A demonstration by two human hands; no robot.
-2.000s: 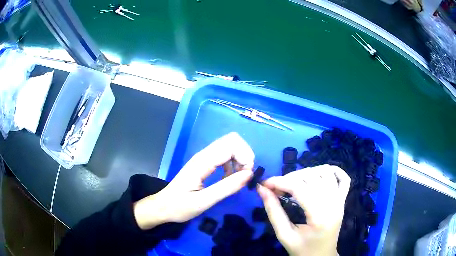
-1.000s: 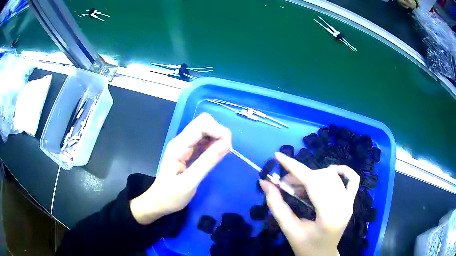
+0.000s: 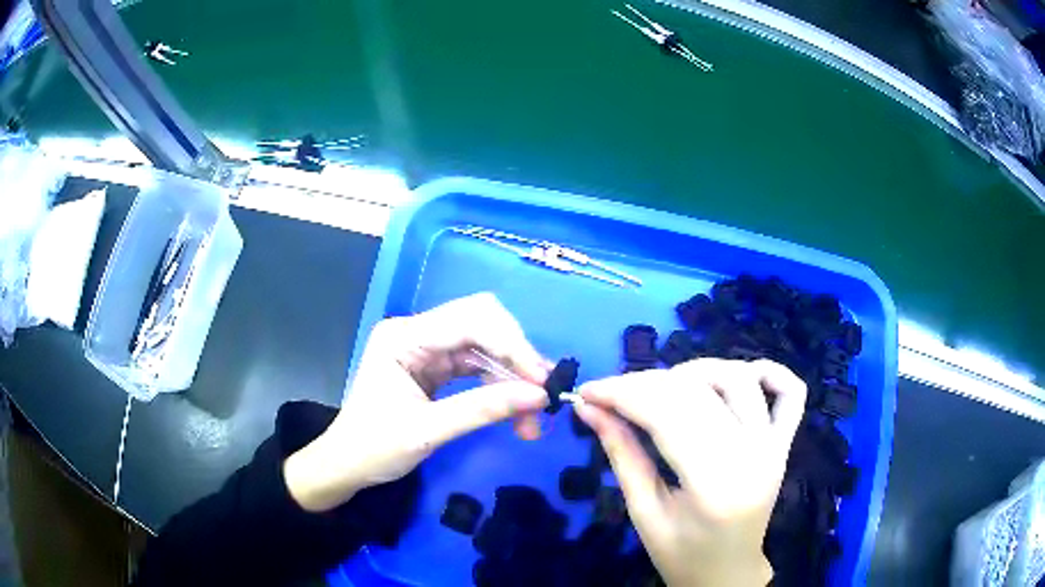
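My left hand [image 3: 441,384] holds a small black housing [image 3: 560,384] between thumb and fingers over the blue tray [image 3: 384,275]. A thin pale lead [image 3: 493,365] sticks out of the housing's left side, across my left fingers. My right hand [image 3: 688,441] pinches a short white piece [image 3: 570,397] at the housing's right side; the rest of it is hidden by the fingers. A heap of black housings [image 3: 762,327] fills the tray's right side, with more at the bottom. Two white leads [image 3: 550,256] lie at the tray's back.
Behind the tray, a green belt [image 3: 481,103] carries finished assemblies [image 3: 666,41], [image 3: 307,150]. A clear bin [image 3: 166,287] with slim pieces stands at left, beside a white packet [image 3: 65,258] and a metal upright [image 3: 120,86]. White bags [image 3: 1008,539] lie at lower right.
My hands have come together: the housing is now between my left fingertips, with my right fingertips against it. The assemblies on the belt have shifted left.
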